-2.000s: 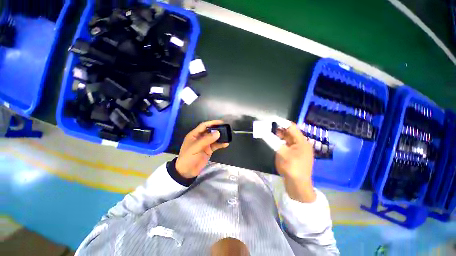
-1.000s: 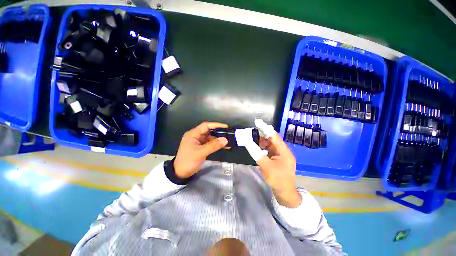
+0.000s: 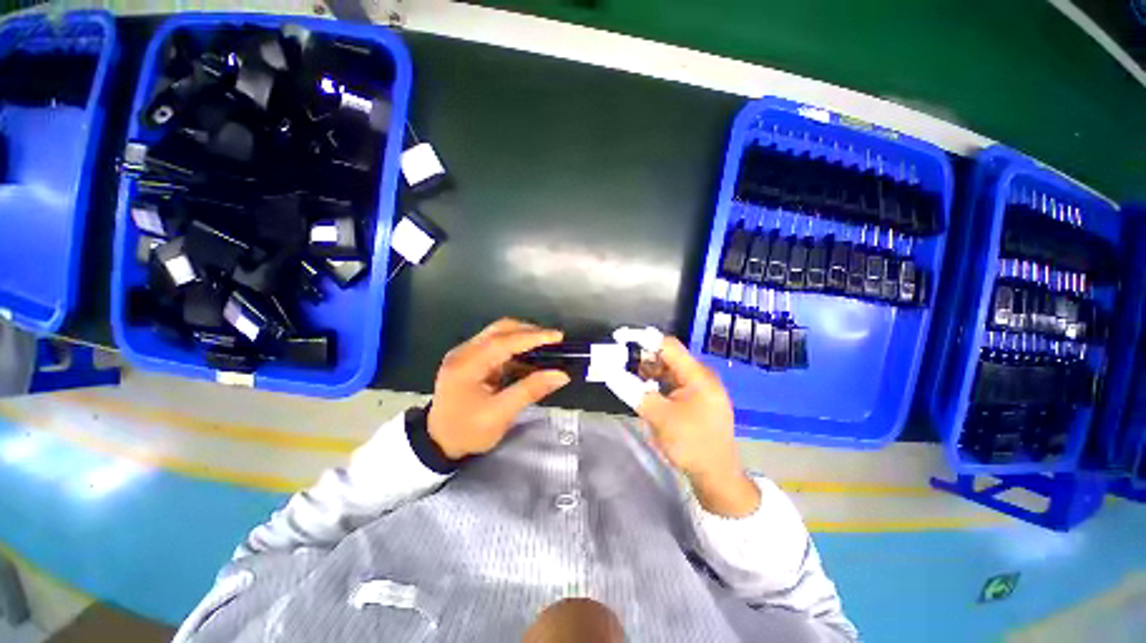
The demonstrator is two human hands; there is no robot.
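My left hand holds a black housing between thumb and fingers, just above the bench's front edge. My right hand, with white coverings on its fingertips, holds an inner block with a white face. A thin pale lead runs from the block along the housing. Housing and block are in line and close together; how far one sits inside the other is hidden by the fingers.
Two loose white-faced blocks lie beside the blue parts bin heaped with black parts. At right, a blue tray holds rows of black units, with another blue tray beyond. A green surface runs behind the dark bench.
Since two seconds ago, the block and housing have come together from apart. Over the last second both hands have moved only slightly. The view has shifted too.
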